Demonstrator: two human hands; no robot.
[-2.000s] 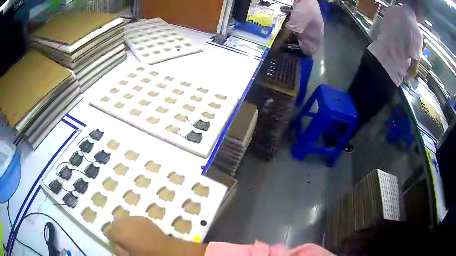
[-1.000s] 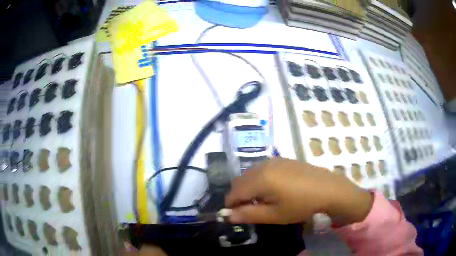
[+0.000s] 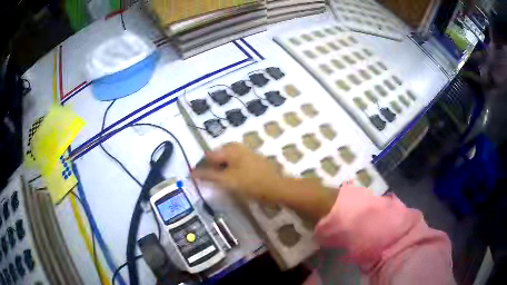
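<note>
My right hand (image 3: 242, 170) is over the left edge of the near foam tray (image 3: 244, 207). Its fingers are pinched around a small black wired unit (image 3: 214, 163), which is blurred and partly hidden. Several black units sit in two rows at the tray's far left, with thin leads between them; the other visible pockets are tan and empty. The handheld meter (image 3: 186, 229) lies left of the tray with its display lit. My left hand is out of the picture.
A black strap (image 3: 136, 228) curves left of the meter beside a dark-grey piece (image 3: 153, 251). A blue and white cap (image 3: 123, 67), yellow sheets (image 3: 58, 142) and stacked trays (image 3: 214, 33) lie behind. A second foam tray (image 3: 311, 64) is at right, with two black units.
The view has swung to the right and shows more of the trays. My right hand has moved from the fixture in front of the meter to the tray's left edge. The fixture is out of view.
</note>
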